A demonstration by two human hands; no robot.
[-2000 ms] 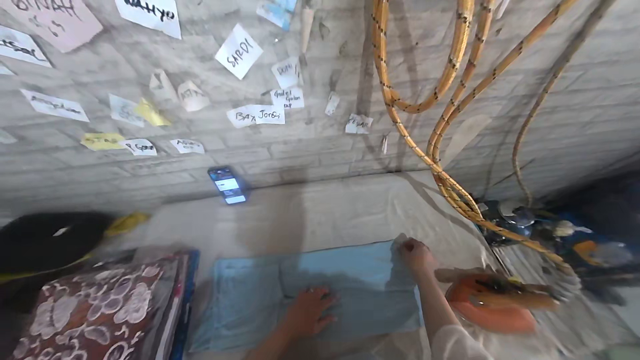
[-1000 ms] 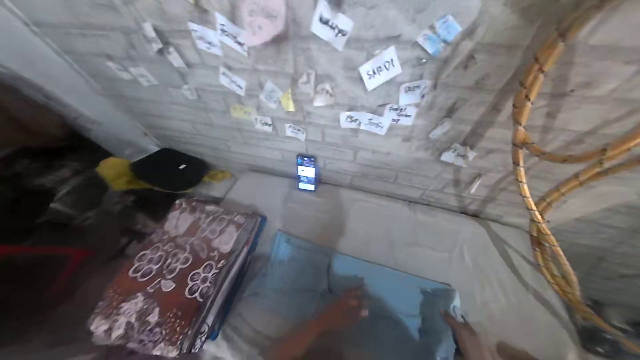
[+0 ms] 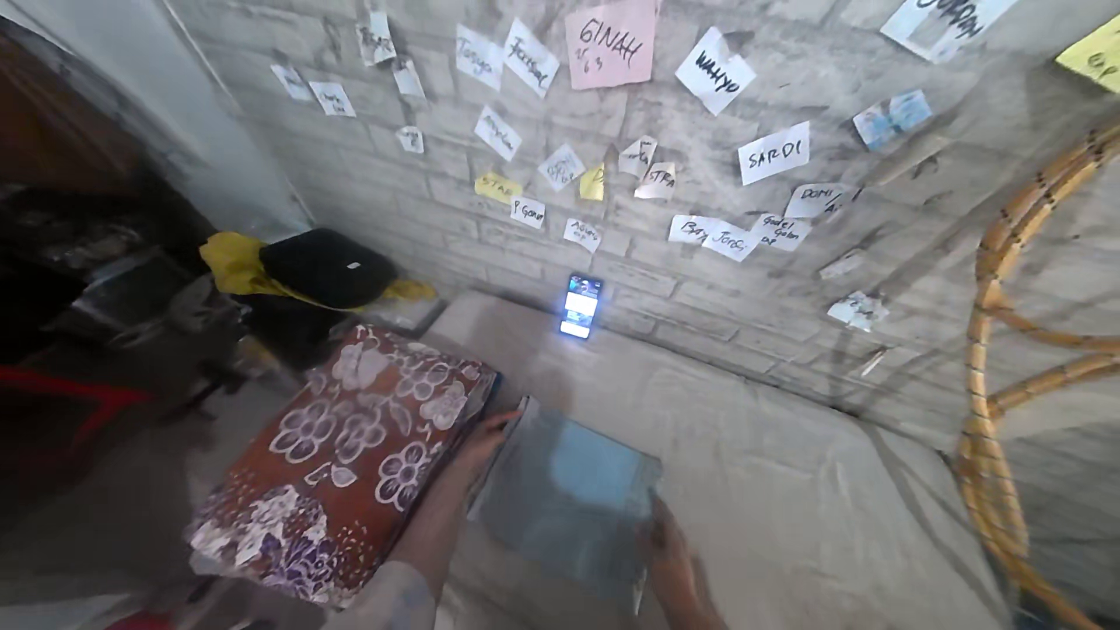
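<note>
A folded blue-grey cloth (image 3: 569, 499) lies on the pale cloth-covered table, smooth on top with a lighter blue patch. My left hand (image 3: 486, 446) is at its upper left edge, fingertips on the corner. My right hand (image 3: 669, 551) is at its right edge, slightly blurred, fingers along the side. Whether either hand grips the cloth cannot be told. Left of my left forearm lies a stack of folded fabric, its top piece brown with white and purple flowers (image 3: 350, 446). A lit phone (image 3: 580, 304) leans upright against the wall behind the cloth.
Paper notes with handwriting (image 3: 774, 153) are stuck on the brick-patterned wall. Looped orange cords (image 3: 984, 376) hang at the right. A black cap-like item (image 3: 328, 267) on yellow cloth (image 3: 232, 262) sits beyond the stack. A red bar (image 3: 79, 385) shows at far left.
The blue cloth, spread wide earlier, is now folded to a smaller piece. My left hand has moved from on top of it to its left edge. The view has swung left.
</note>
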